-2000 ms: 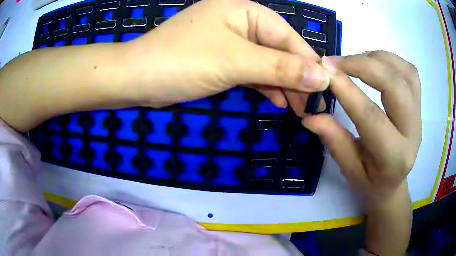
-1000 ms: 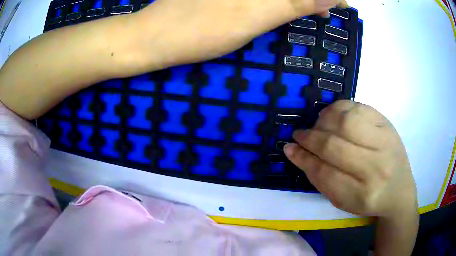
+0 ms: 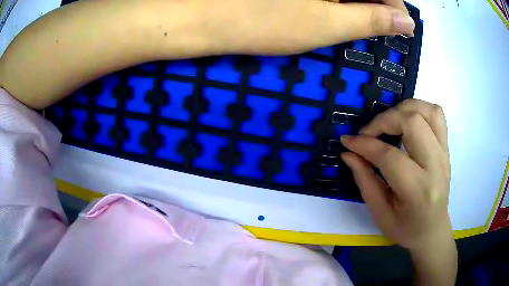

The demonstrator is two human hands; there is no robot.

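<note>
The blue and black tray lies under both hands. Small black parts with silvery outlines sit in its right columns, such as one black part beside my left hand. My left hand reaches across the tray with its thumb over the parts at the upper right. Its fingers are partly cut off by the top edge, and what it holds cannot be seen. My right hand is over the tray's lower right, thumb and finger close together beside a black part. Whether it grips that part is unclear.
The white bench top shows right of the tray and in front of it, edged with yellow tape. A red patch is at the far right. A pale pink garment fills the lower left.
My hands have moved apart from their meeting point. The black part seen between them is no longer visible there. Since the last frame the tray appears further right and higher; my left hand is further right.
</note>
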